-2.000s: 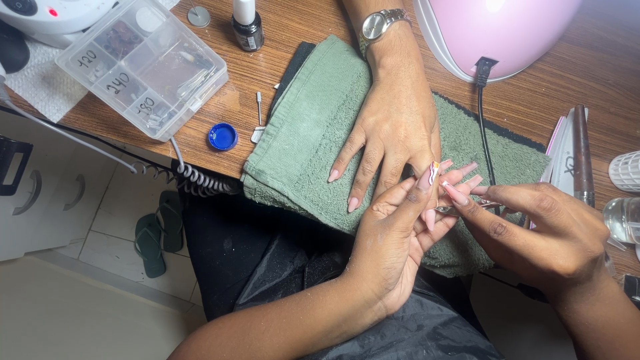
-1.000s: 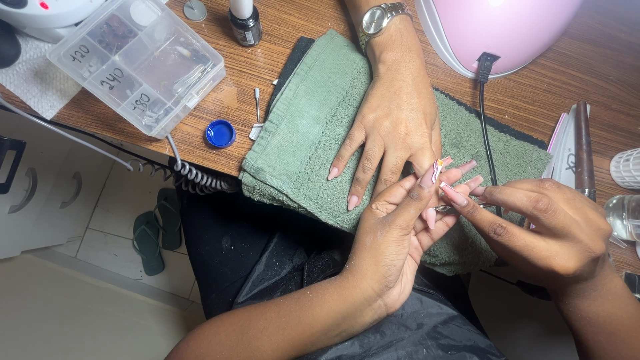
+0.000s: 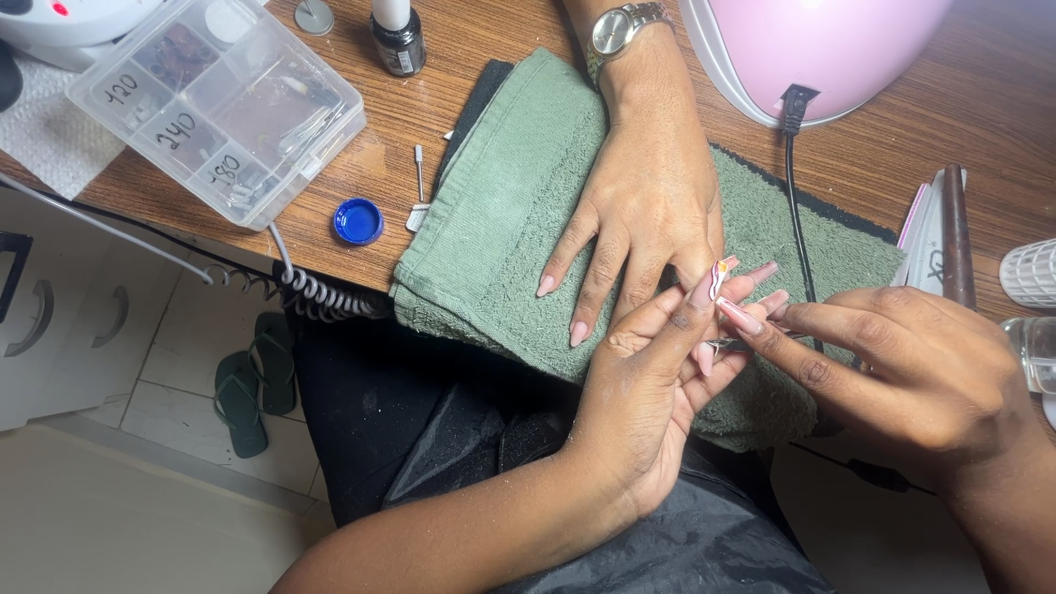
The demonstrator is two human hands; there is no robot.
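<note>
Another person's hand (image 3: 652, 198), with a metal wristwatch (image 3: 615, 31) at its wrist, lies palm down on a folded green towel (image 3: 503, 206). My left hand (image 3: 648, 388) grips a finger of that hand near its tip; which finger is hard to tell. My thumb nail bears a white and orange design. Held in my right hand (image 3: 899, 363) is a small metal tool (image 3: 730, 344), perhaps cuticle nippers, its working end at the gripped fingertip and its handles mostly hidden by my fingers. The fingertips of both my hands nearly meet there.
A pink nail lamp (image 3: 833, 49) with a black cord (image 3: 796, 206) stands behind the towel. Left are a compartment box (image 3: 223, 115), a blue cap (image 3: 358, 221), a polish bottle (image 3: 398, 41) and a small drill bit (image 3: 419, 173). Nail files (image 3: 928, 231) and a glass jar (image 3: 1031, 346) lie right.
</note>
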